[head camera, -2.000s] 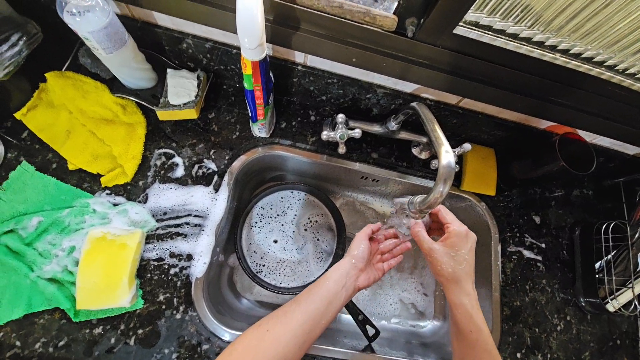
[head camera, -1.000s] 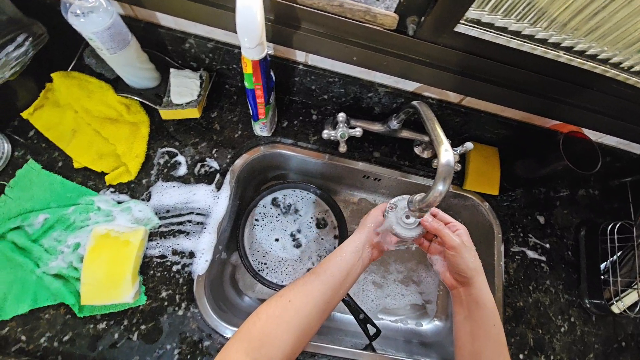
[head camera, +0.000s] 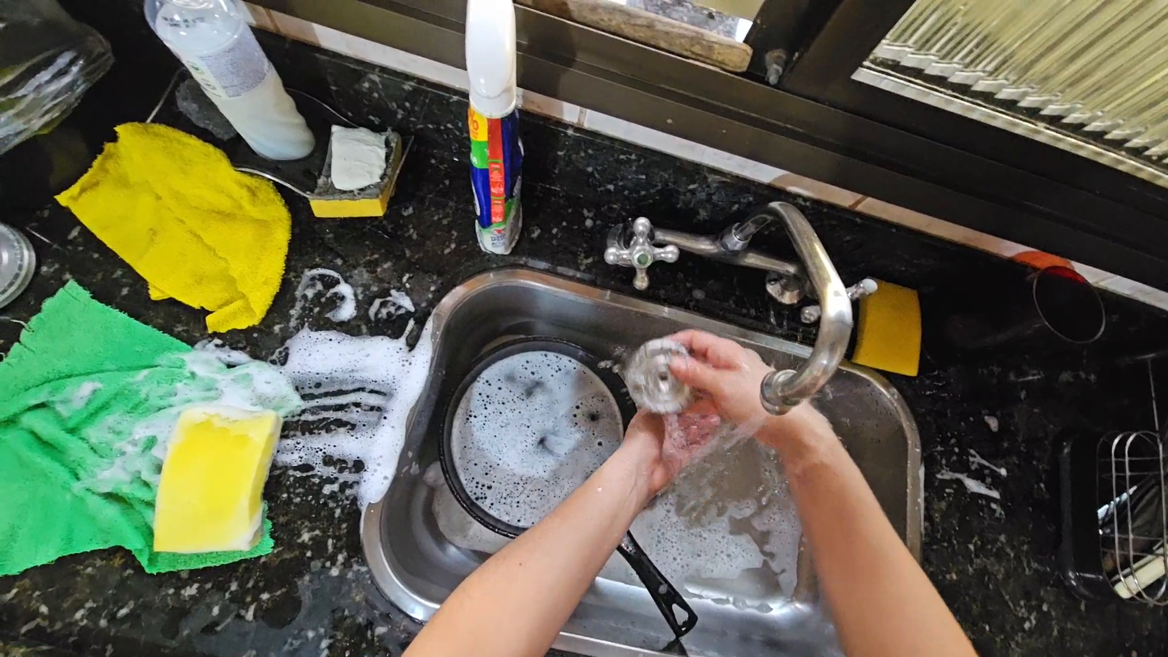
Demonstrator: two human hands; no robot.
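Note:
My right hand [head camera: 725, 379] grips a small round clear object [head camera: 657, 376], perhaps a glass lid or strainer, blurred by motion; its exact kind I cannot tell. Below it, my left hand [head camera: 680, 443] has its palm up with fingers apart, under running water from the curved metal faucet [head camera: 826, 319]. Both hands are over the stainless steel sink [head camera: 424, 584]. A black frying pan [head camera: 447, 456] full of soapy water sits in the sink's left part, its handle pointing to the lower right.
Left of the sink lie a green cloth [head camera: 82, 438] with a foamy yellow sponge [head camera: 216, 479] and a yellow cloth [head camera: 187, 219]. Behind stand a soap bottle [head camera: 246, 87] and a spray bottle [head camera: 494, 137]. Another sponge [head camera: 888, 327] is behind the faucet; a wire rack [head camera: 1131, 511] is at right.
The round object has moved left from beneath the spout to above the pan's right edge, in my right hand. My left hand held it too a second ago and is now off it.

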